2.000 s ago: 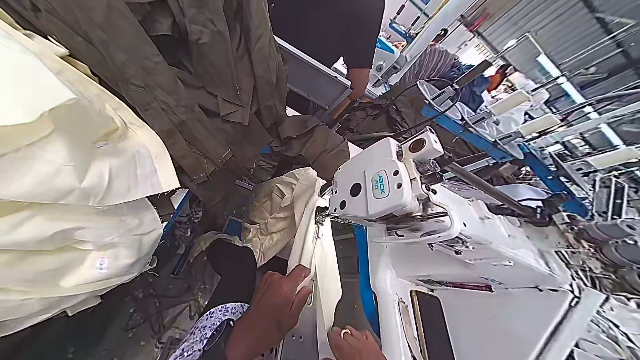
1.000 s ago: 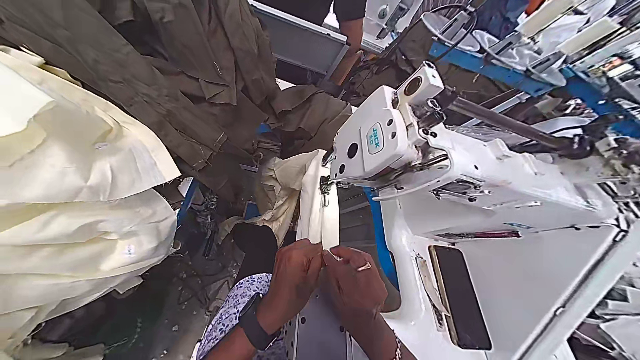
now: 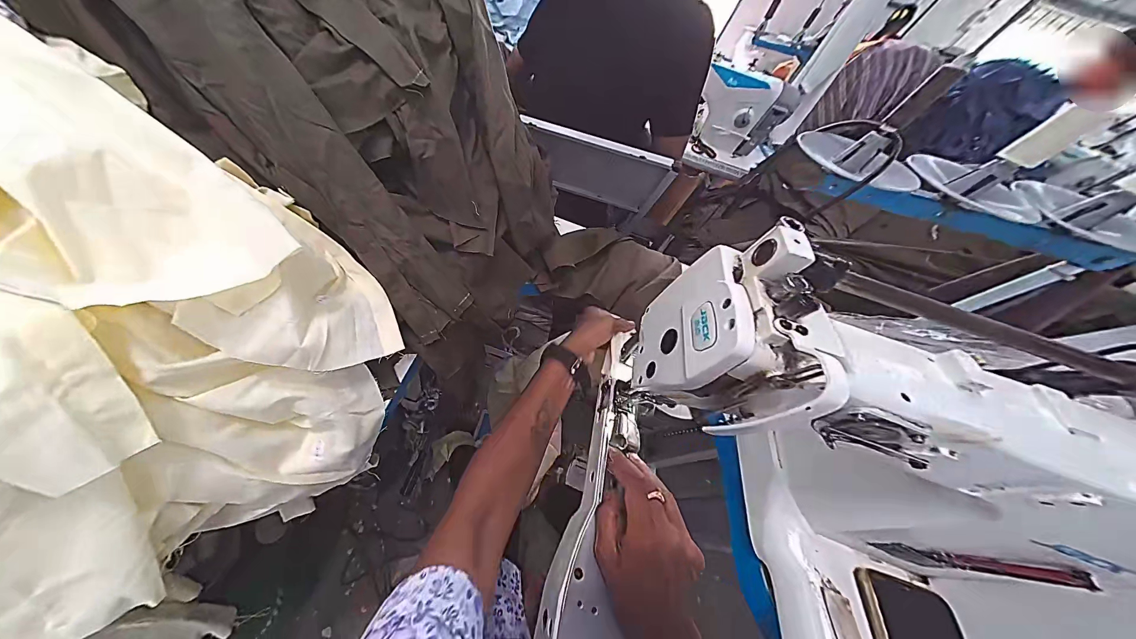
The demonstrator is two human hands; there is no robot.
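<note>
A white Jack sewing machine (image 3: 697,328) stands at the centre right, its narrow arm bed (image 3: 572,550) running down toward the bottom edge. My left hand (image 3: 596,332), a dark watch at its wrist, reaches behind the needle area and has its fingers at the edge of cream fabric (image 3: 619,348); its grip is partly hidden. Just in front of the presser foot (image 3: 627,430), my right hand (image 3: 646,532), with a ring on one finger, rests its fingertips on the bed. Whether it pinches anything cannot be told.
A large pile of cream fabric pieces (image 3: 257,355) fills the left. Dark olive garments (image 3: 382,160) hang behind it. A phone (image 3: 905,603) lies on the machine table at lower right. A person in a dark top (image 3: 612,71) is beyond, near a blue rail (image 3: 941,222).
My left hand has moved from in front of the needle area to behind it. My right hand has come closer to the presser foot. The cream strip both hands held in front is no longer there.
</note>
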